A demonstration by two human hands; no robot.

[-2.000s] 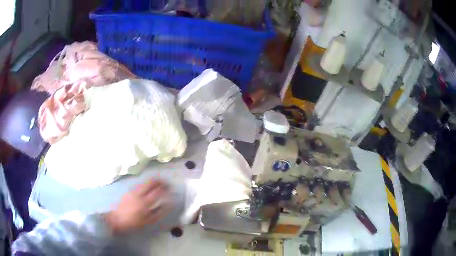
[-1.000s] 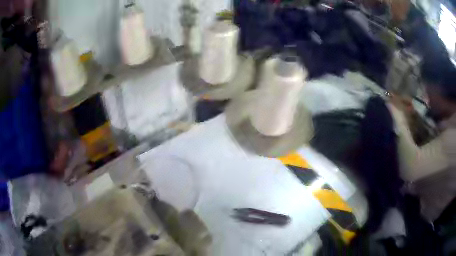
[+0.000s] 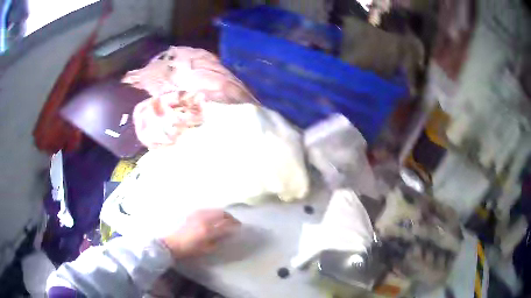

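Note:
My left hand [image 3: 204, 233] rests at the front edge of a large cream stack of cut pieces [image 3: 215, 157], blurred, with its fingers bent; whether it holds a piece cannot be told. A cream cut piece [image 3: 340, 227] lies on the table left of the overlock machine [image 3: 422, 233], reaching the needle area. The shiny cloth plate [image 3: 343, 266] shows in front of that piece. My right hand is not in view.
Peach fabric [image 3: 186, 78] is heaped behind the cream stack, beside a purple-brown board [image 3: 108, 116]. White-grey folded pieces [image 3: 340, 151] stand between stack and machine. A blue plastic basket [image 3: 308, 75] is behind. Yellow-black tape [image 3: 479, 270] runs at the right.
The view swung right to the thread cones and a person, then back left to the stack. My left hand, out of view one second ago, shows again, now at the stack's front edge.

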